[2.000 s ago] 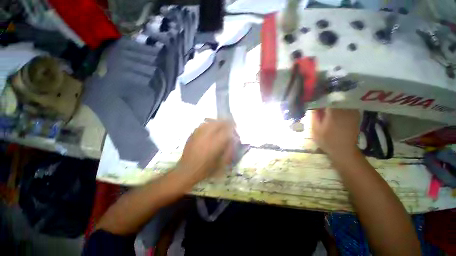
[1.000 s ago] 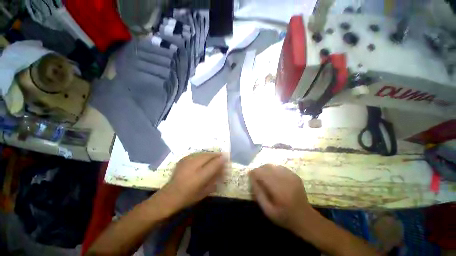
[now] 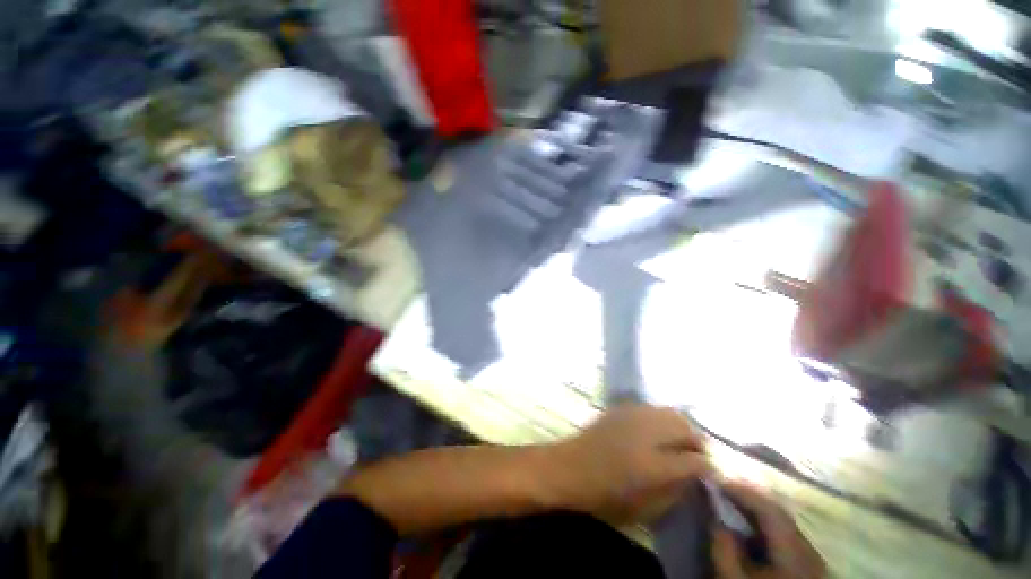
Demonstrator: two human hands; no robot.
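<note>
My left hand is at the table's front edge, fingers closed on the top of a grey piece with a white part. My right hand, blurred and cut off by the bottom edge, grips the same piece from the right. The piece hangs between the hands in front of the table edge; its lower end is out of view. A narrow grey strip lies on the white table, its near end reaching my left hand. The sewing machine's red end cover is to the right.
A stack of grey pieces lies at the back left of the table. Dark scissors lie at the right. A brown object and clutter stand further left. A black bag is below the left side.
The view has swung left, so the table and machine appear further right. My hands, empty in front of the strip a second ago, now hold a grey piece together at the table edge.
</note>
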